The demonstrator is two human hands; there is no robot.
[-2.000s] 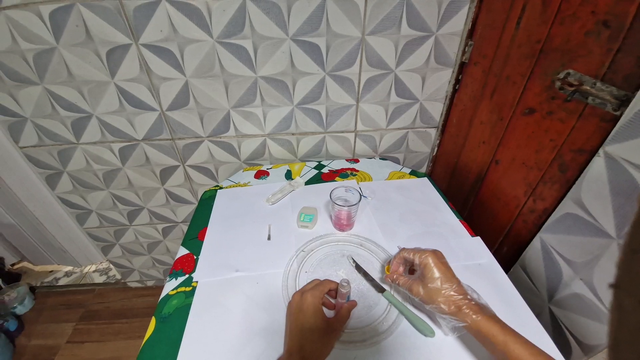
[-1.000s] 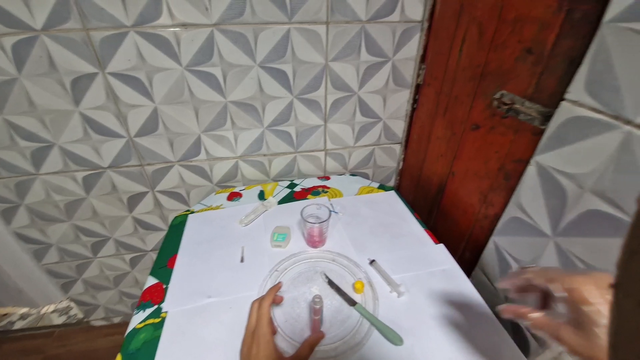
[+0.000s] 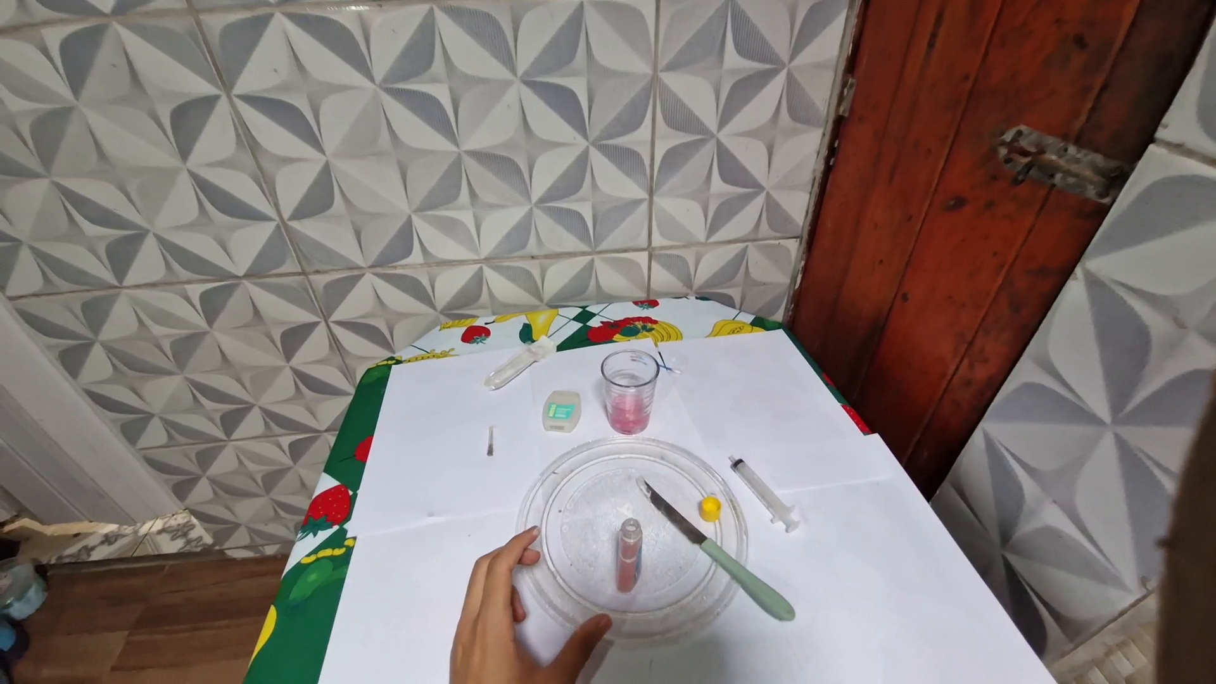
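Observation:
My left hand [image 3: 508, 617] rests at the near left rim of a clear glass plate [image 3: 537, 494], fingers apart and holding nothing. A small clear vial with pink liquid [image 3: 628, 560] stands upright on the plate, right of that hand. Across the plate's right side lies a knife with a pale green handle [image 3: 746, 579], its blade pointing to the far left. A yellow cap [image 3: 710, 509] sits beside the blade. Right of the plate lies a plastic syringe [image 3: 763, 492]. Behind the plate stands a drinking glass with pink liquid [image 3: 629, 394]. My right hand is out of view.
White paper [image 3: 427, 475] covers most of the table over a fruit-print tablecloth [image 3: 332, 503]. Left of the glass are a dental floss box [image 3: 561, 411], a clear plastic tube [image 3: 518, 364] and a thin needle-like piece [image 3: 490, 441]. A tiled wall and a red wooden door [image 3: 912, 218] stand behind.
My left hand has let go of the vial. My gloved right hand, earlier over the plate's right side, moved off to the right and out of view. The yellow cap and syringe now show uncovered.

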